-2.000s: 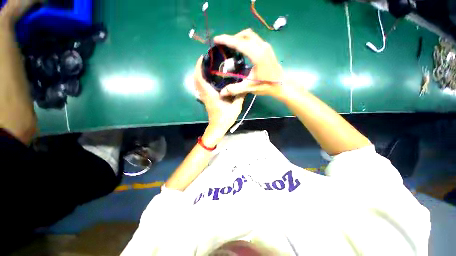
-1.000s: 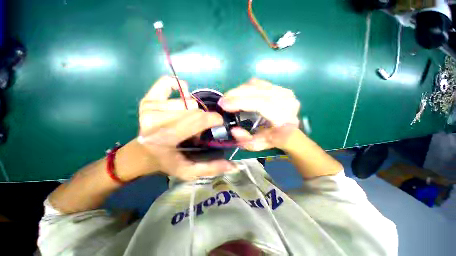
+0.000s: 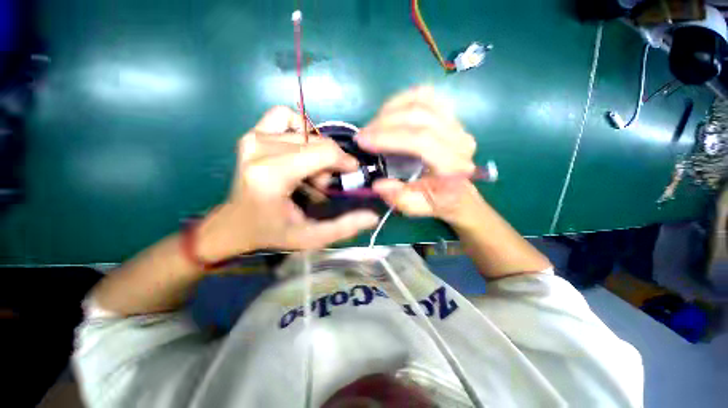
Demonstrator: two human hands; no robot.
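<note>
My left hand (image 3: 279, 183), with a red cord at the wrist, grips the left side of a black round housing (image 3: 326, 201) held over the bench's front edge. My right hand (image 3: 423, 151), blurred, holds its right side with fingers and thumb at the opening. A small white block (image 3: 352, 180) shows inside between the hands. A thin red lead (image 3: 300, 72) with a white plug sticks up past my left fingers. A white cable (image 3: 381, 226) hangs below the housing. Another small plug (image 3: 490, 171) shows right of my right hand. My fingertips partly hide the inside.
A loose orange-yellow lead with a white plug (image 3: 471, 57) lies on the green bench (image 3: 527, 103) ahead. At the right are a white-and-black unit (image 3: 693, 52) with a white cable, a dark thin tool (image 3: 683, 119) and a tan heap (image 3: 710, 151). Dark parts (image 3: 12, 119) lie at the far left.
Since two seconds ago, both hands have closed in over the housing's opening, and the view has shifted. In the last second the hands rose slightly in view, still on the housing.
</note>
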